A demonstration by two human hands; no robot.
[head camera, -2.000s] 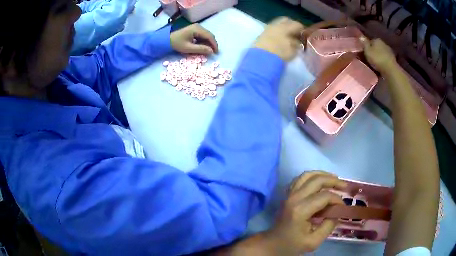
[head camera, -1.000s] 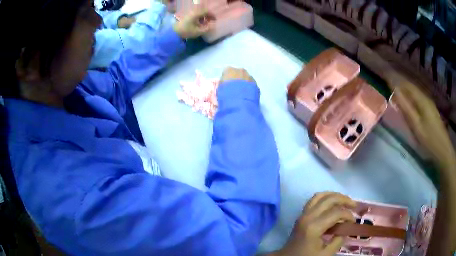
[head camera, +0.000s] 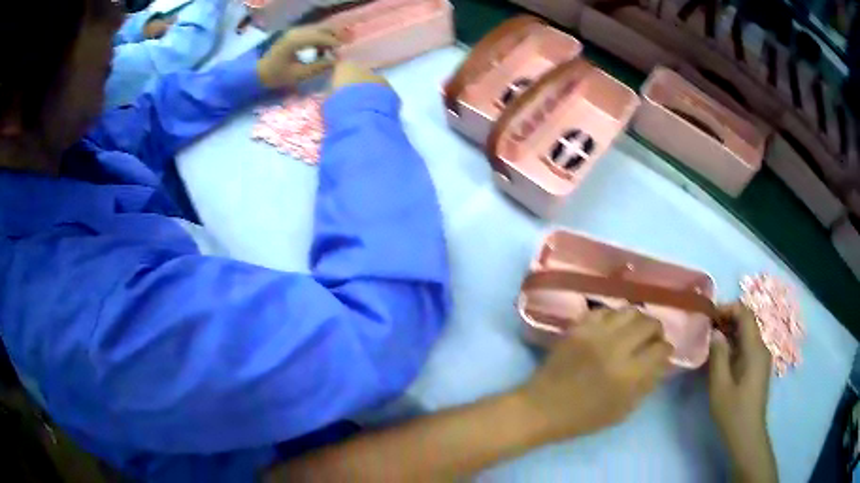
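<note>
A pink housing shell stands open side up on the table in front of me. A brown carrying strap arches along its length. My left hand is at the shell's near wall, fingers curled over it and partly inside. The fingertips are blurred, and the hand hides part of the grille opening. My right hand pinches the strap end at the shell's right end; whether it also holds a button is hidden.
Loose pink buttons lie right of my shell. Two strapped housings stand beyond it. Another housing stands on the green belt. A blue-sleeved worker at left reaches to another button pile and housing.
My right hand has come back from the belt side to the strap end. My left hand has let go of the strap and moved to the near wall. The neighbour's hands now meet near a housing.
</note>
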